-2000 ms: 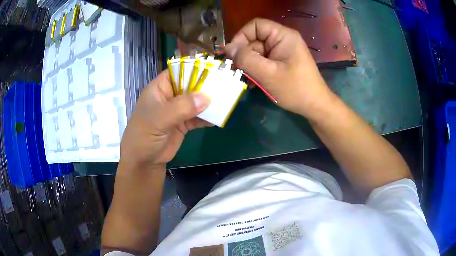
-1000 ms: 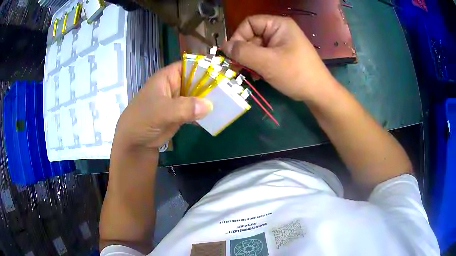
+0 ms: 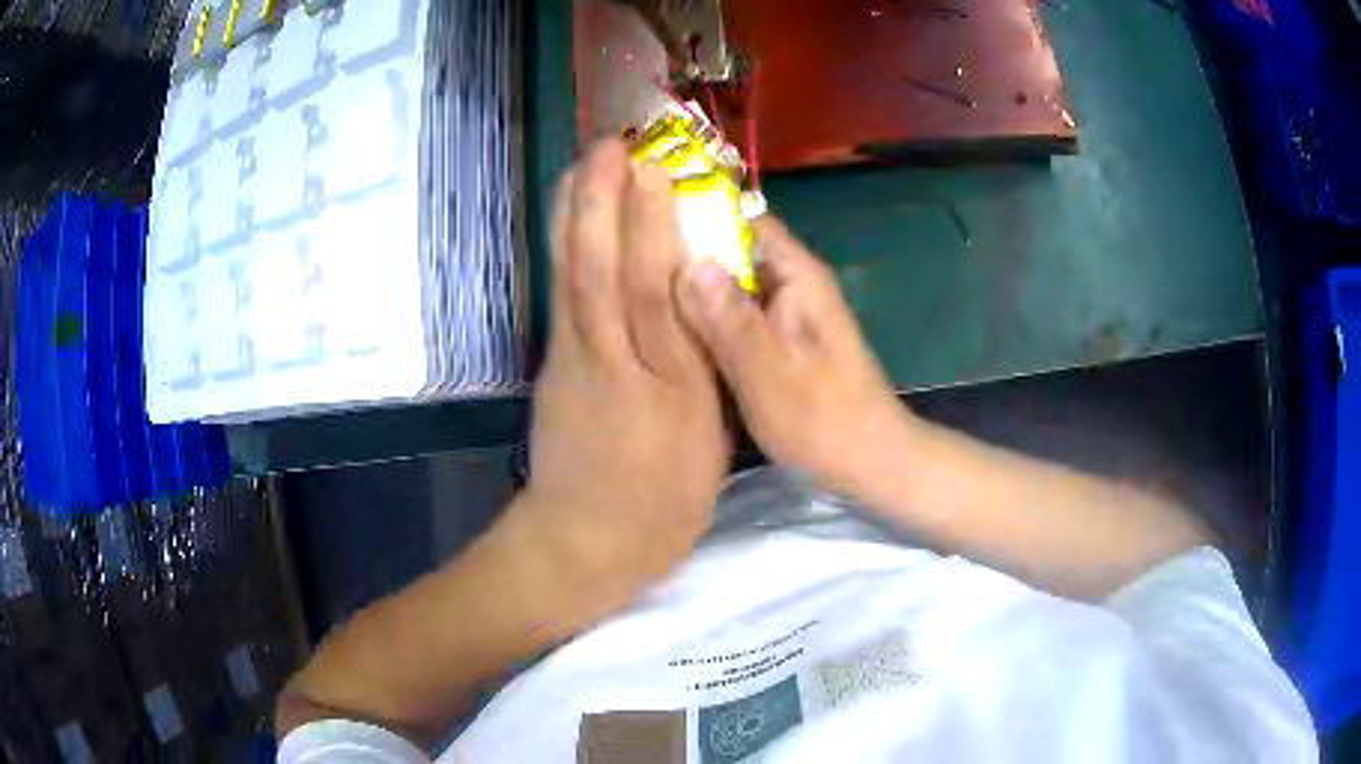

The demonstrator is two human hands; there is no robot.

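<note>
Several pouch cells (image 3: 714, 224) with yellow edges are bunched together between my two hands, tabs pointing away from me. My left hand (image 3: 627, 314) lies along their left side, slightly blurred. My right hand (image 3: 799, 351) holds them from the right, its thumb on the white face. Red lead wires (image 3: 752, 127) stick out at the tab end, just in front of the welding head (image 3: 699, 38). The fingers partly hide the cells, so their lower parts cannot be seen.
The reddish base board (image 3: 911, 82) carries thin loose wires at the back of the green bench (image 3: 1045, 284). A thick stack of white blister trays (image 3: 284, 224) stands at left, with cells at its far end. Blue bins (image 3: 97, 358) are at far left; blue plastic (image 3: 1336, 433) is at far right.
The fanned cells are now squeezed into a bunch. My right hand has come down from the welding head onto them, and my left hand has moved right with its fingers straightened.
</note>
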